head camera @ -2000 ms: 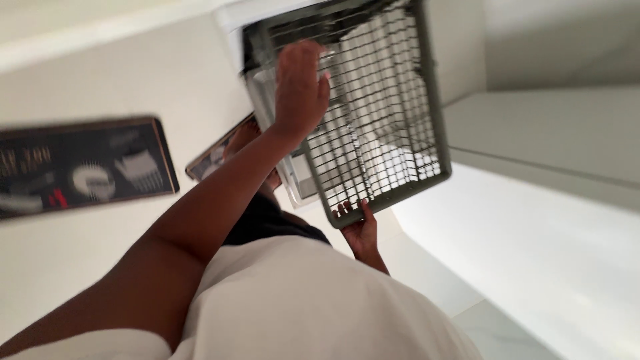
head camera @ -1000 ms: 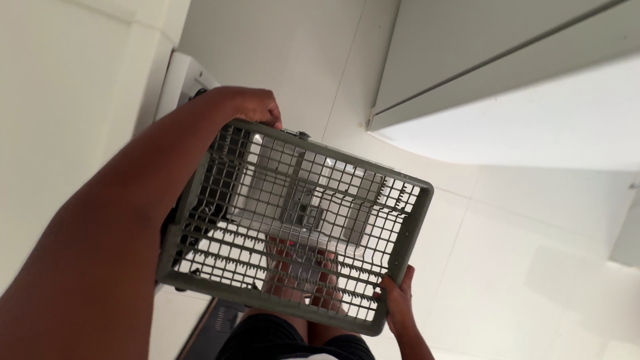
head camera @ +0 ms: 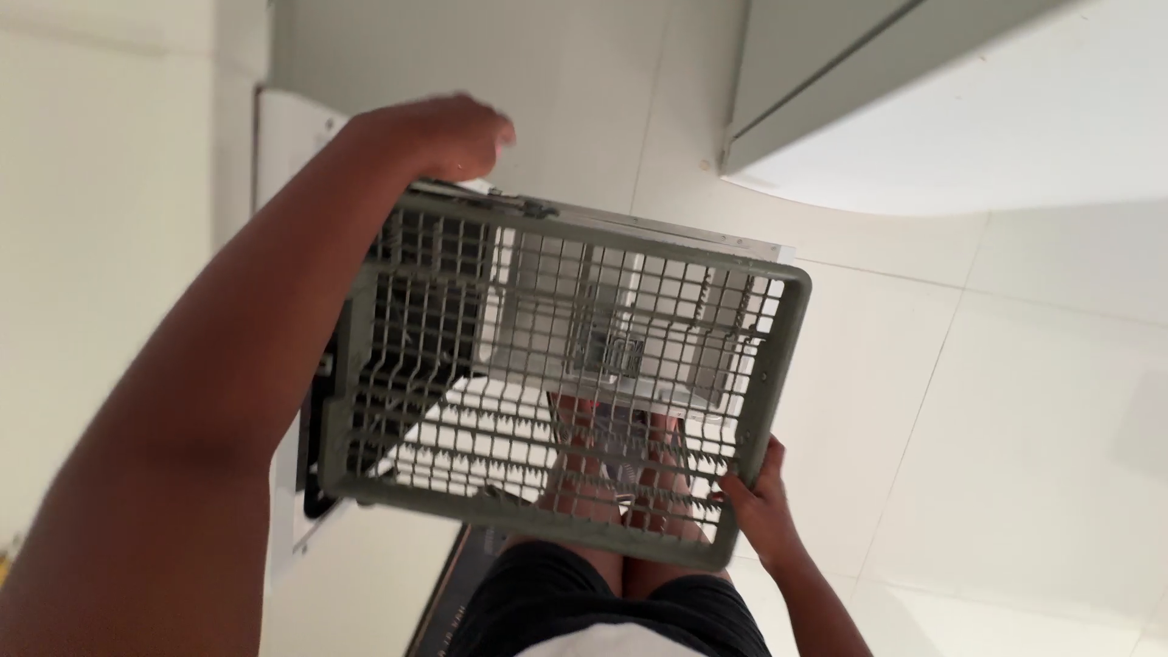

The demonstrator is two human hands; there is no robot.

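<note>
A grey-green dishwasher rack (head camera: 771, 365) with a wire-like grid is held above my legs, tilted in front of the dishwasher. My right hand (head camera: 762, 506) grips its frame at the lower right corner. At the upper left, my left hand (head camera: 470, 137) is by the rack's far edge, close to the side rail (head camera: 529, 208); its fingertips are partly hidden, so I cannot tell whether it grips anything. Below the grid, the open dishwasher door (head camera: 662, 338) shows its inner panel and detergent dispenser. The dishwasher's dark interior (head camera: 438, 310) lies behind the rack's left part.
A grey cabinet (head camera: 821, 55) with a white surface stands at the upper right. Pale floor tiles (head camera: 1049, 365) extend on the right. A dark mat (head camera: 447, 593) bearing writing lies on the floor near my feet. The appliance's white edge (head camera: 283, 155) is at left.
Two seconds ago the rack stood more upright with my left hand over its grid; now that hand is at its far edge. My right hand stays on the frame. The view has turned.
</note>
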